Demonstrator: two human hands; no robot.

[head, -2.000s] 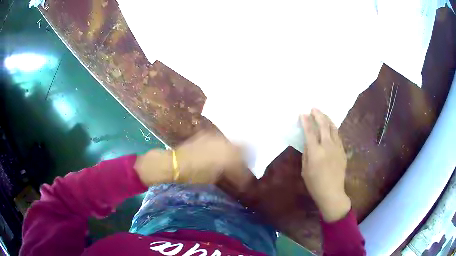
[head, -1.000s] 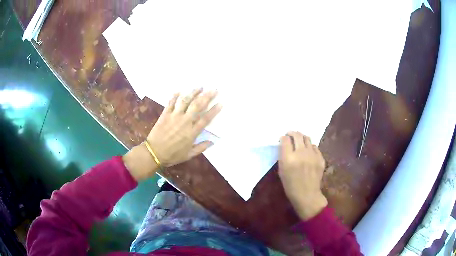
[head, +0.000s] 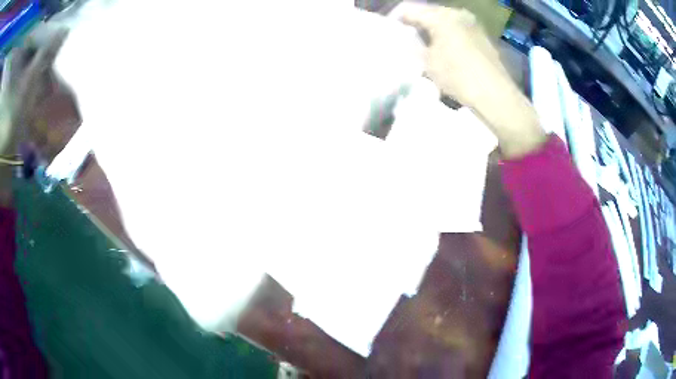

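A large, floppy white piece, possibly a leather skin, covers much of the table, with soft edges and a lobe over the front edge. Glare hides its surface. Straight-cut white paper patterns show beyond it at the lower middle and right. My right hand is at the far side, its fingers bent on the white piece's far edge. My left hand is blurred and cut off by the left picture edge. Its hold is hidden.
The reddish-brown table shows between the papers. A white roll lies at the right, partly behind my sleeve. Long white strips lie farther right. Dark green floor is at the lower left.
My hands have moved from the near point of the papers, the right to the far side and the left to the left edge. A large floppy white piece now lies over the papers. The view has shifted.
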